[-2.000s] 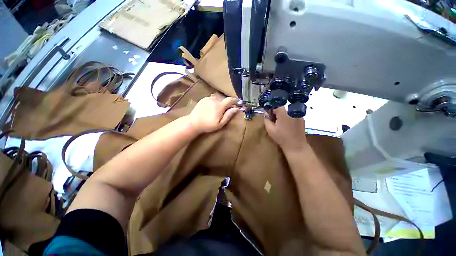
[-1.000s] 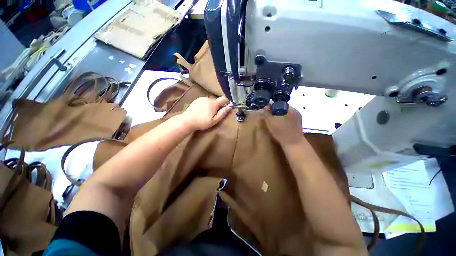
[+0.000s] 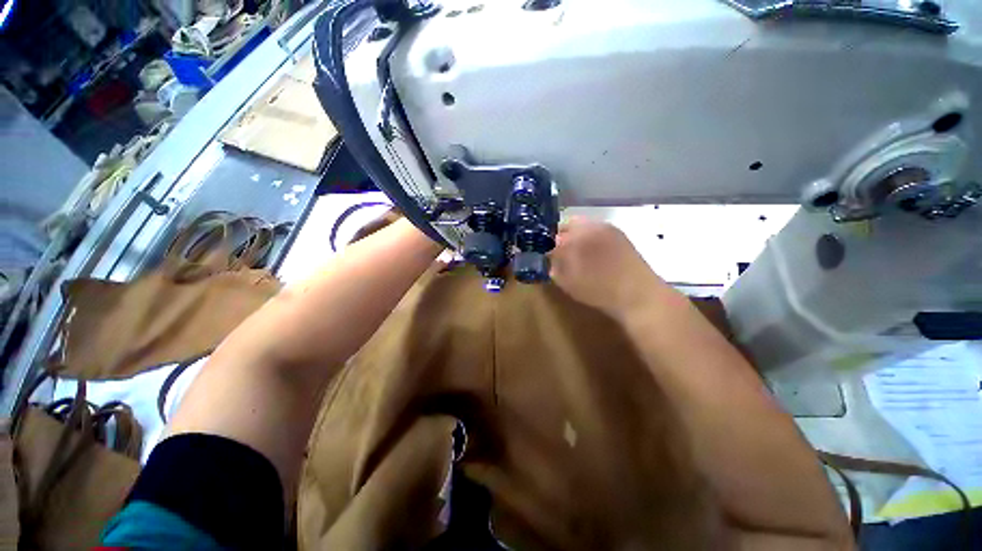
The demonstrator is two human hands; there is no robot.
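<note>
A brown bag panel [image 3: 431,366] lies under the sewing machine head [image 3: 646,108] and hangs toward me, with a straight seam [image 3: 495,344] running down from the presser foot [image 3: 494,284]. A small pale label [image 3: 571,434] sits on the panel's right part. My left hand [image 3: 429,245] is at the left of the needle area, mostly hidden behind the machine head; its fingers do not show. My right hand [image 3: 581,256] lies on the panel just right of the black tension dials [image 3: 531,266]; its fingertips are hidden behind them.
Brown panels [image 3: 151,323] with looped straps [image 3: 221,239] lie at the left on the metal-edged bench [image 3: 221,178]. A beige stack [image 3: 282,129] lies behind them. Printed papers [image 3: 931,409] and a brown strap [image 3: 888,465] are at the right. The white machine table [image 3: 684,242] shows beyond my right hand.
The view has moved closer and shifted, so the machine head looks larger and further left. The left hand is now more hidden behind the head. Both arms still reach to the needle area.
</note>
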